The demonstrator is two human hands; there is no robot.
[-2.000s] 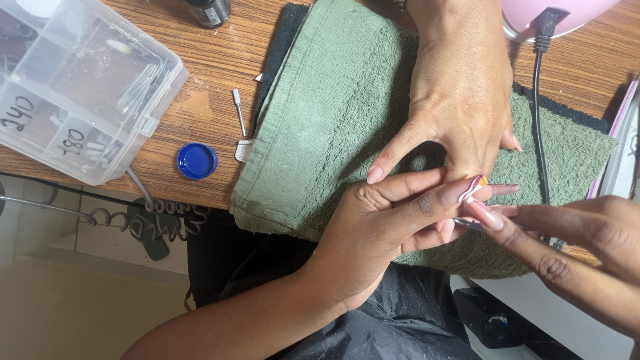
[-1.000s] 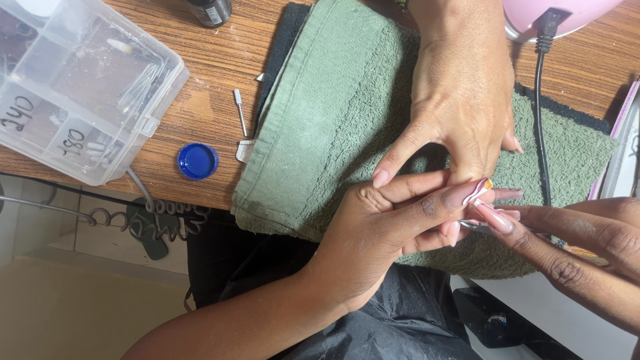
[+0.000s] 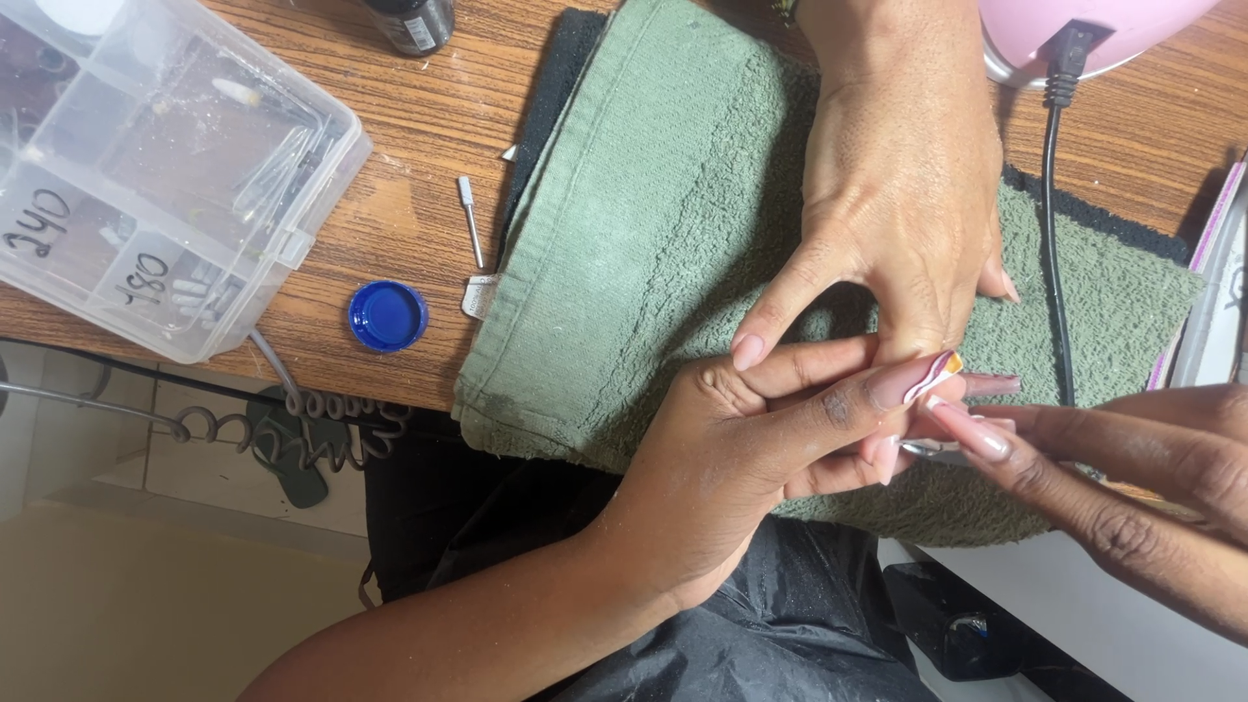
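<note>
Reaching up from the bottom, my left hand (image 3: 721,458) grips a finger of another person's hand (image 3: 897,185) between its thumb and fingers. My thumb has a long nail with a white, purple and orange design. From the right comes my right hand (image 3: 1121,487), its fingers closed around a thin metal tool (image 3: 931,448) whose visible end is beside the held finger. Fingers hide most of the tool and the exact contact. The other person's hand lies palm down over a folded green towel (image 3: 624,253), its thumb against my left hand.
Left on the wooden table (image 3: 390,117) are a clear compartment box (image 3: 195,185), a blue cap (image 3: 388,316), a small rotary bit (image 3: 471,219) and a dark bottle (image 3: 417,24). A pink device (image 3: 1141,29) trails a black cord (image 3: 1051,244) across the towel. A coiled cable (image 3: 292,395) hangs below the edge.
</note>
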